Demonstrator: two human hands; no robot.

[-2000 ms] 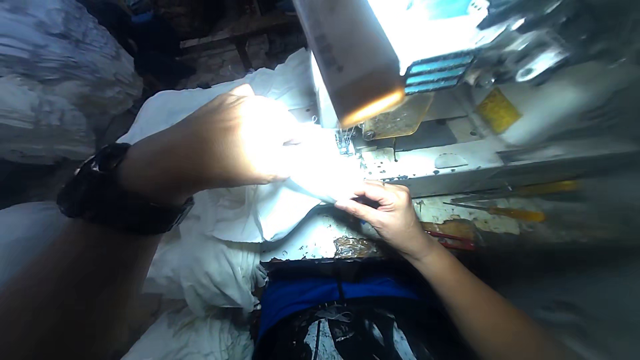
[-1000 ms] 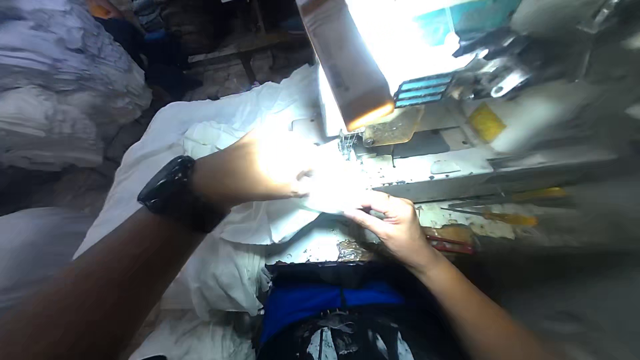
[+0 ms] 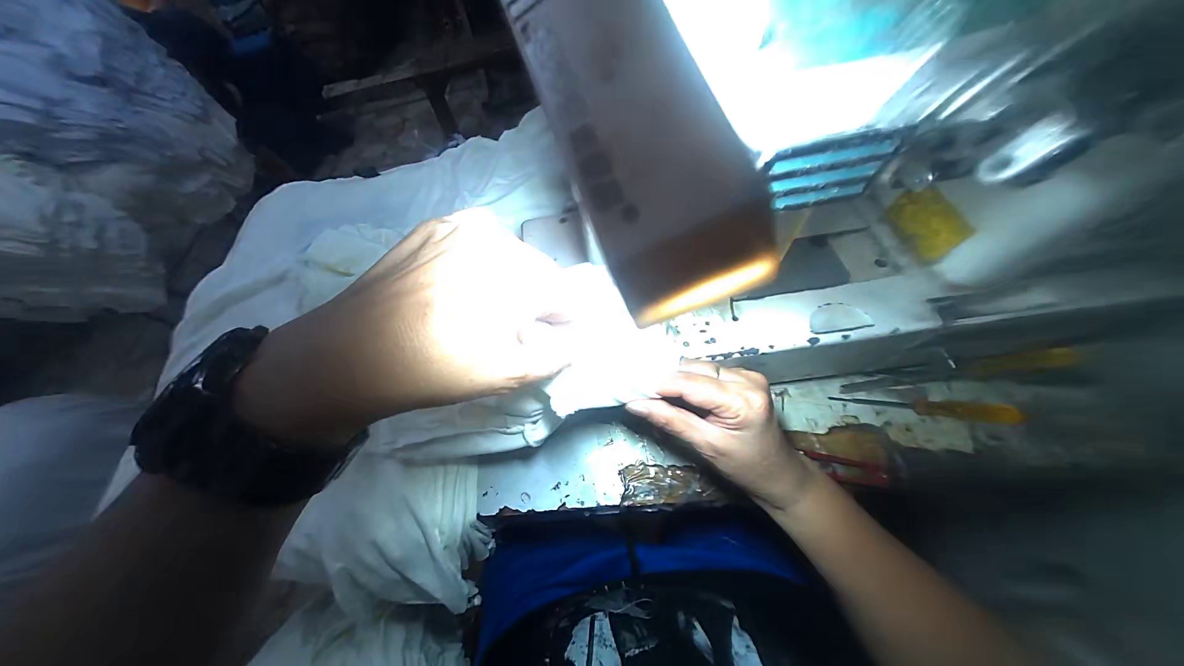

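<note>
My left hand [image 3: 462, 314], with a black watch on its wrist, is on the white cloth [image 3: 416, 499], left of the head of a sewing machine [image 3: 657, 148]. Glare washes out its fingers. Between thumb and fingers, my right hand [image 3: 721, 412] pinches the cloth's right edge, in front of the machine's head. The cloth spreads left over the worktable and hangs down at its front. The needle area is hidden by glare and the machine's head.
Yellow-handled screwdrivers [image 3: 971, 410] and a red-handled tool [image 3: 846, 467] lie right of my right hand. A yellow pad [image 3: 928, 225] sits on the machine bed. Stacked white fabric [image 3: 83, 185] stands at the far left. The table's front edge is close to my lap.
</note>
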